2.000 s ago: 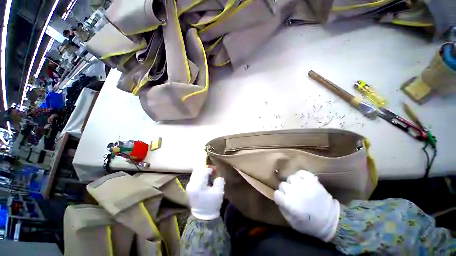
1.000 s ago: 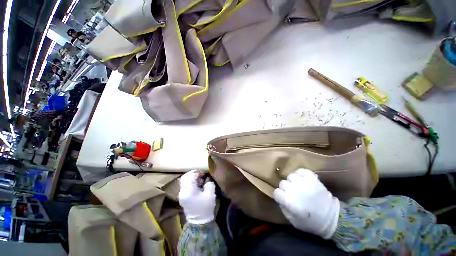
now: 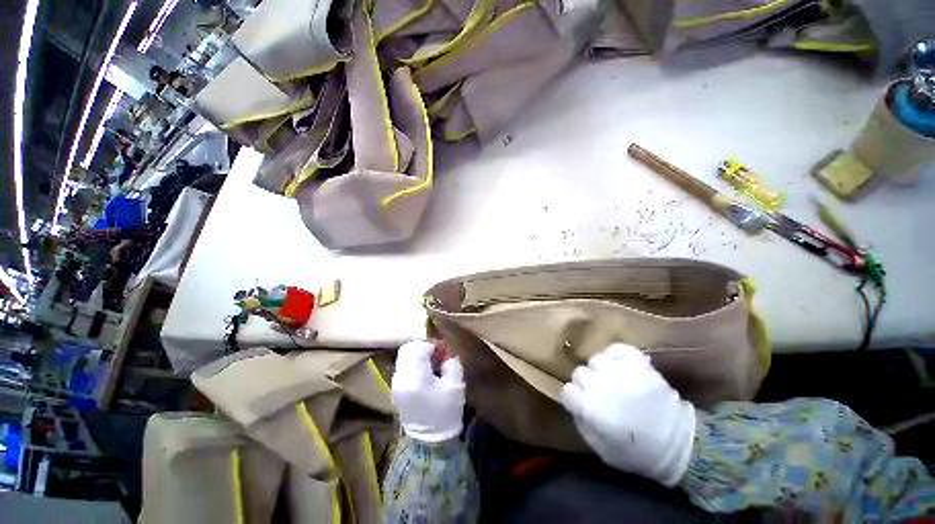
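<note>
A beige bag with yellow piping stands at the table's near edge, its mouth open upward, a straight band showing on its inner far wall. My right hand, in a white glove, grips the near side of the bag at a folded flap. My left hand, also gloved, is at the bag's left end, closed around a small red thing that is mostly hidden by the fingers; it may be snips. I cannot tell if the left fingers touch the bag.
Bags are piled at the back; more bags hang at lower left. A red container with tools stands left. A wooden-handled tool, a yellow-handled tool, a corded pen tool and a blue-topped bottle lie or stand right.
My left hand moved away from the bag's left end and then back up to it, with the red thing showing again. My right hand keeps its hold. The view shifted slightly.
</note>
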